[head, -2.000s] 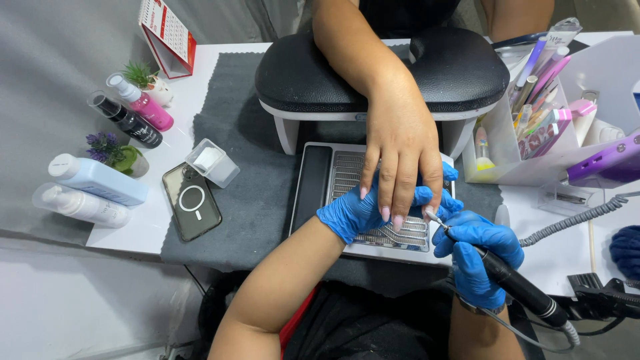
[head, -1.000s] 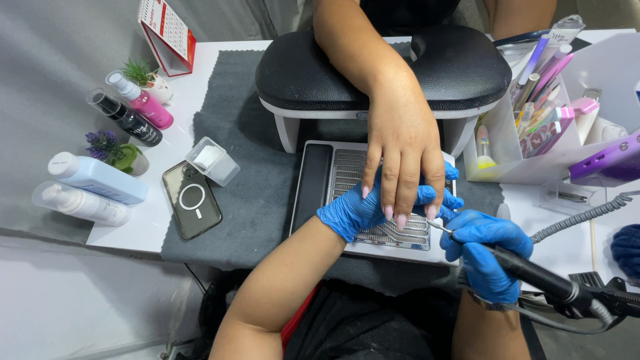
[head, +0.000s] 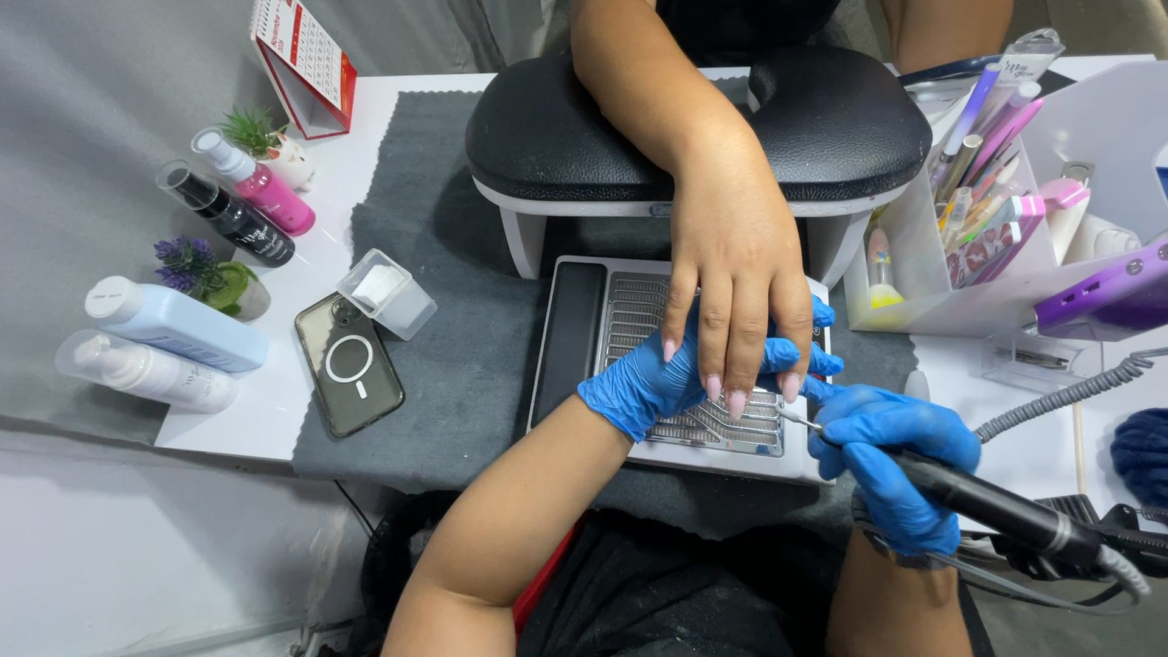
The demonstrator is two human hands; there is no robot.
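Observation:
My left hand (head: 659,374), in a blue glove, is under the other person's hand (head: 737,237) and holds its fingers from below; much of my grip is hidden. That hand has long pale pink nails, and its forearm rests on a black padded armrest (head: 566,137). My right hand (head: 899,456), also blue-gloved, is closed around a black electric nail drill handpiece (head: 967,502). The metal bit (head: 796,417) points at the nail of the person's index finger. Under the hands lies a nail dust collector (head: 570,347) with a metal grille.
On the left stand a desk calendar (head: 310,68), small potted plants (head: 219,278), several bottles (head: 178,328), a phone (head: 349,365) and a clear plastic container (head: 388,294). At right are a white organizer (head: 958,306) with pens and brushes, a purple device (head: 1104,292) and a coiled cord (head: 1068,394).
The drill handpiece and my right hand have shifted slightly and changed angle between frames. My left hand stays under the person's fingers.

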